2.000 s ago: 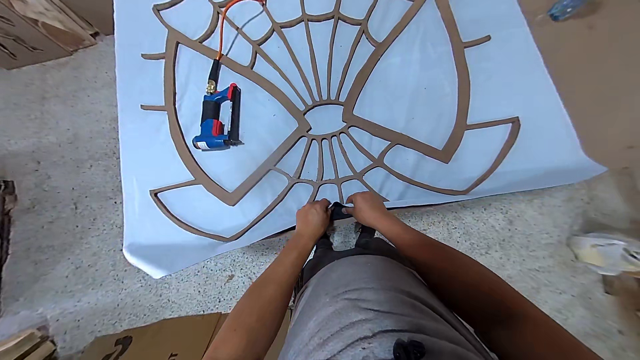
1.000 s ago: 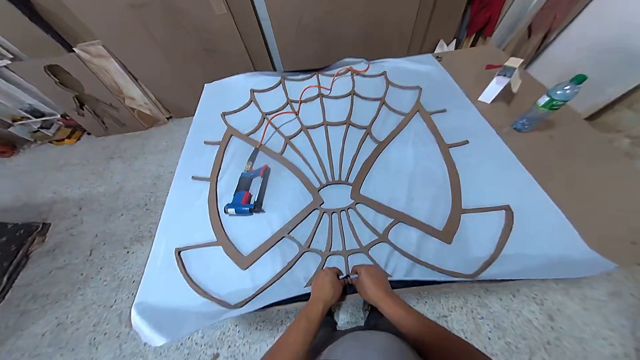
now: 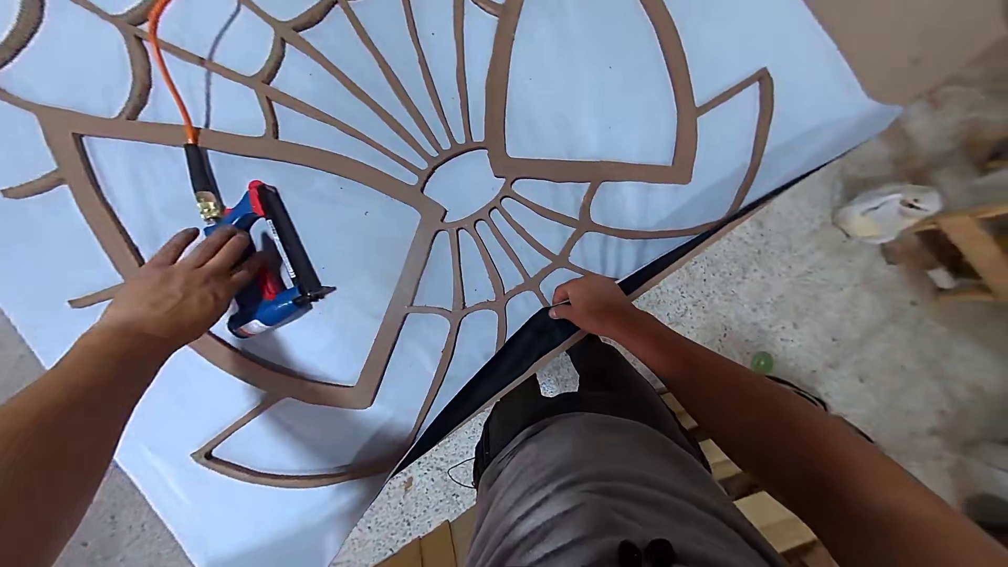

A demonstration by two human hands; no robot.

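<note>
My left hand reaches over the body of a blue and red pneumatic stapler, its fingers spread on the tool; whether they grip it is unclear. An orange air hose joins the stapler through a brass fitting. The stapler lies on white sheeting, inside one large eye shape of a brown cut-out web frame. At the near edge, my right hand pinches the rim of the sheeting between thumb and fingers, and the dark underside shows below it.
Wooden slats stand low beside my legs, and cardboard lies near them. On the speckled floor at right are a pale plastic-like item, a wooden piece and a small green object. Brown board extends at upper right.
Both hands were together at the near edge; my left hand has moved away to the stapler, while my right hand stays at the edge. The view has turned and come closer.
</note>
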